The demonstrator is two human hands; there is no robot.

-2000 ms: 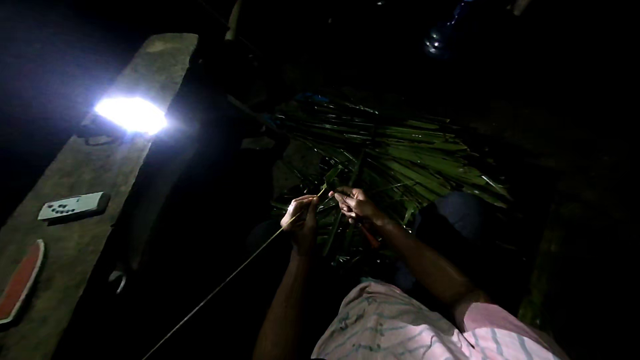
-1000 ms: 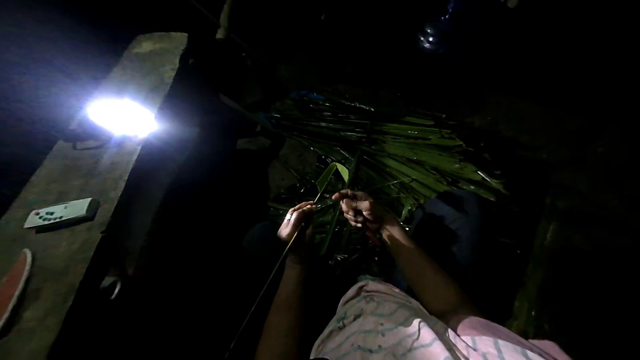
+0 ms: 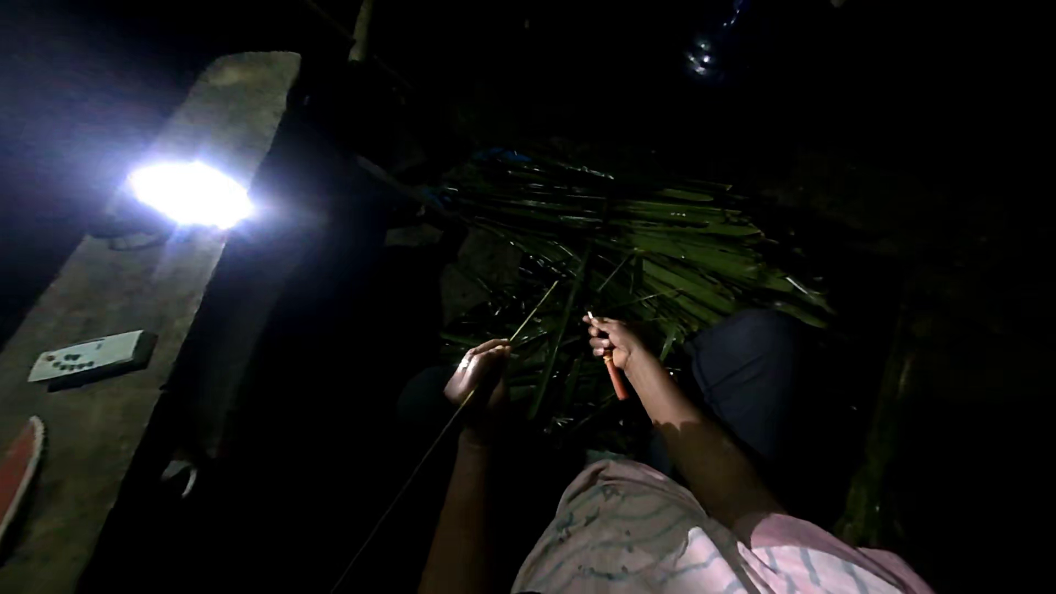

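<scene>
My left hand (image 3: 480,373) is closed around a long thin leaf midrib (image 3: 414,473), whose pale end sticks up past the fingers while the rest trails down to the lower left. To its right, my right hand (image 3: 609,338) grips a small knife by its orange-red handle (image 3: 617,381); the handle's end shows below the palm and a short bright tip above the fingers. Most of the blade is hidden or too small to make out. Beyond both hands lies a pile of long green palm leaves (image 3: 685,247), partly in shadow. The two hands are apart.
A narrow wooden bench (image 3: 124,429) runs along the left. On it are a glaring lamp (image 3: 191,195), a white remote control (image 3: 89,358) and a red, pale-edged object (image 3: 20,470). My dark-clothed knee (image 3: 742,371) is right of the leaves.
My hands were close together at the strand and are now apart, the right one farther right. A green leaf blade seen at the hands one second ago no longer shows on the midrib.
</scene>
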